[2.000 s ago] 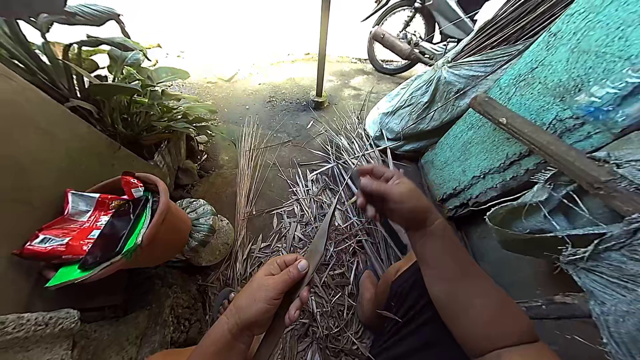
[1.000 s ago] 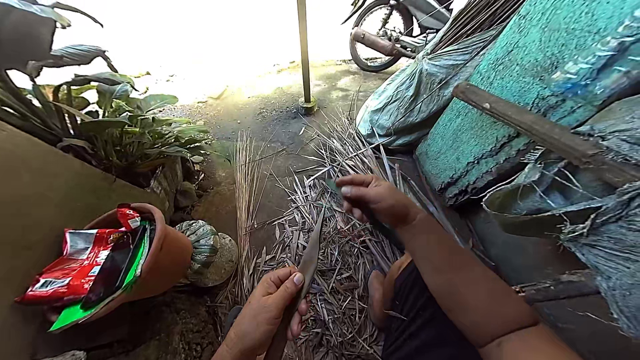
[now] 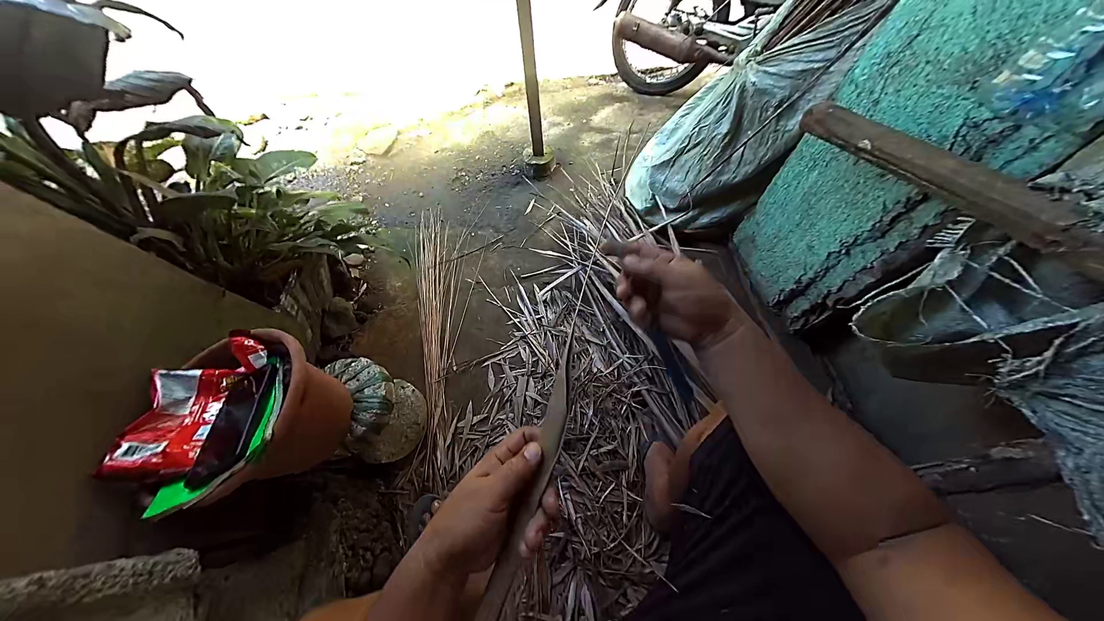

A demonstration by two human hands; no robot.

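Observation:
My left hand (image 3: 492,504), low in the middle of the view, is closed round a long dry palm leaf blade (image 3: 559,405) that tapers upward to a thin tip. Up and to the right of it, my right hand (image 3: 668,289) has its fingers curled near the thin upper end; a small dark piece shows at its fingertips, too small to name. Under both hands lies a heap of dry leaf strips (image 3: 595,483). Left of the heap a bundle of thin leaf midribs (image 3: 438,302) rests on the ground.
At left stand a terracotta pot (image 3: 319,414) holding red and green plastic packets, a green striped squash (image 3: 366,392) and leafy plants (image 3: 224,190). A thin post (image 3: 531,86) rises ahead. To the right are a stuffed sack (image 3: 707,147), a turquoise wall (image 3: 819,216) and a wooden bar (image 3: 940,168).
Both hands remain over the heap, the left one still round a leaf blade. Between the frames the right hand has shifted slightly near the blade's upper end.

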